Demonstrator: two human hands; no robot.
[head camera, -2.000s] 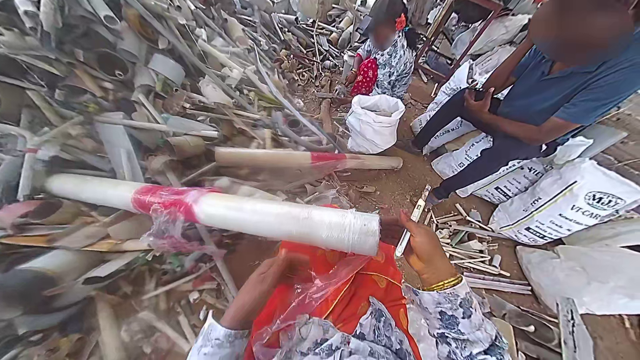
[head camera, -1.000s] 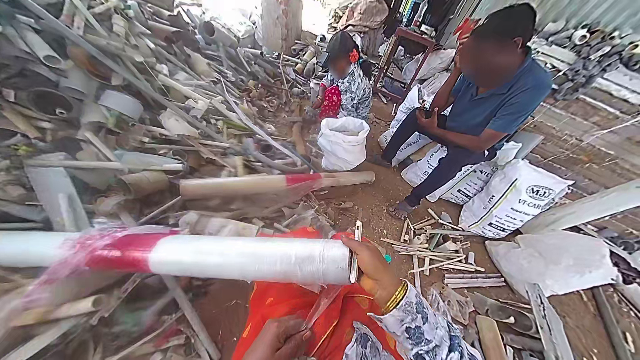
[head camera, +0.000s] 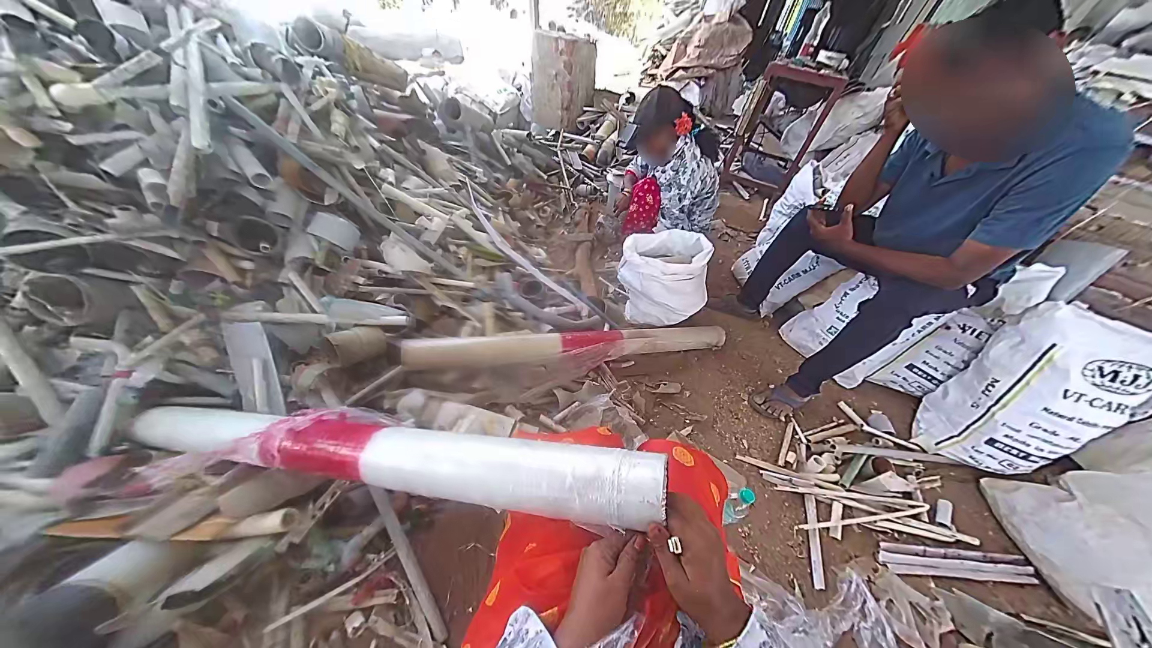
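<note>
A pipe or roll wrapped in white plastic film (head camera: 513, 472), with a red band, lies across the view above my lap. My left hand (head camera: 601, 576) is just below its near right end, fingertips pinched together; whether film is between them I cannot tell. My right hand (head camera: 700, 558) is by the rim of that end, its fingers closed around a slim tool, of which only a small pale end (head camera: 674, 545) shows. The two hands nearly meet at the fingertips. Loose clear film hangs around the red band. Beyond lies a beige pipe (head camera: 486, 349) with a red band.
Scrap pipes (head camera: 243, 234) are heaped along the left. A white sack (head camera: 666, 274) stands open ahead, with a crouching person (head camera: 688, 193) behind it. Another person (head camera: 981, 207) sits at the right beside printed sacks (head camera: 1035, 396). Cut strips (head camera: 855, 504) and a bottle (head camera: 740, 504) lie on the ground.
My right hand has gone from the pipe's end face, where it held the slim tool upright, to below the rim. My left hand has come up beside it. The seated person's arm is raised to the head.
</note>
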